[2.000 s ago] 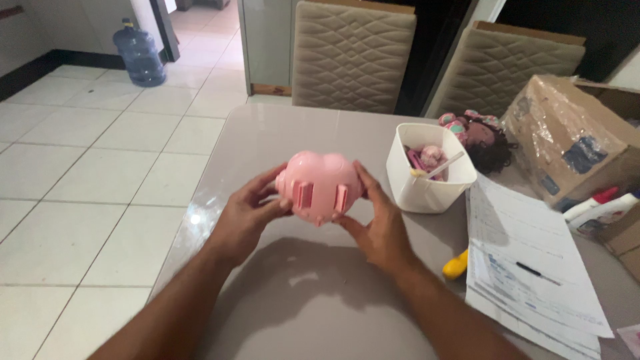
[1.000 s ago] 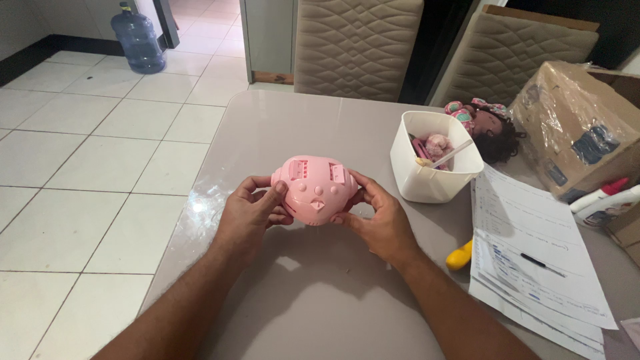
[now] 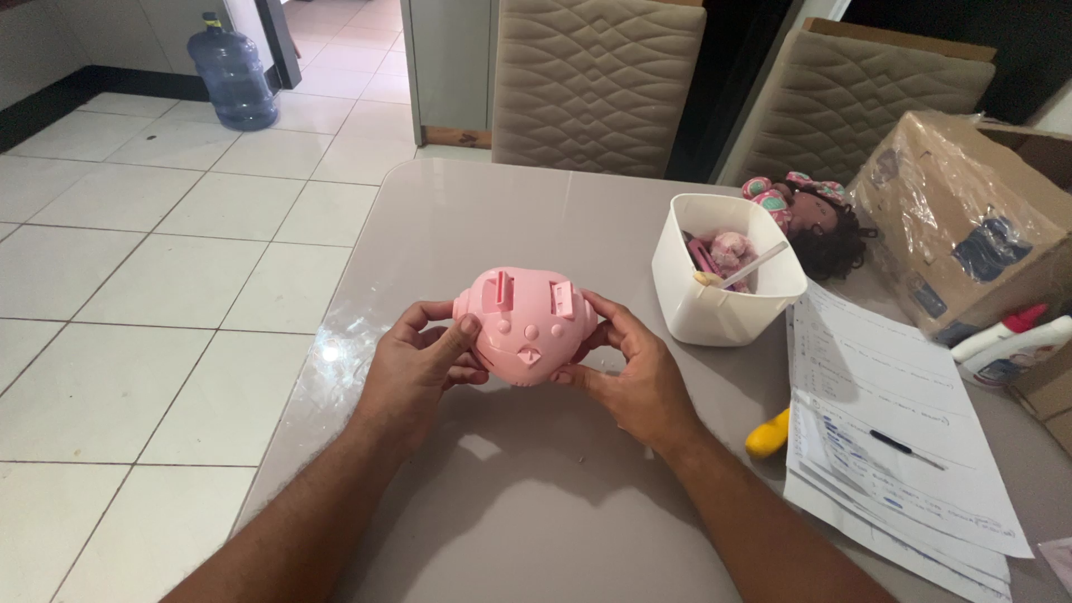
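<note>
A rounded pink plastic toy [image 3: 529, 347] is held above the table between both hands. Two small flaps stand on its upper face, with round bumps and a small pointed part below them. My left hand [image 3: 427, 356] grips its left side, thumb on the front face and fingers partly hidden around the edge. On the opposite side my right hand [image 3: 624, 368] holds it, with the thumb near the lower edge and the fingers partly behind. The toy's underside is hidden.
Right of the hands stands a white plastic tub [image 3: 720, 314] with pink items inside. Beyond it lie a doll [image 3: 816, 218] and a cardboard box [image 3: 963, 218]. Handwritten papers [image 3: 888, 402] bear a pen [image 3: 907, 450], beside a yellow object [image 3: 768, 434] and glue bottles [image 3: 1017, 347].
The pink toy has turned in my hands: its flaps now stick up from the upper face, whereas one second ago they lay flatter. Both hands keep hold of it.
</note>
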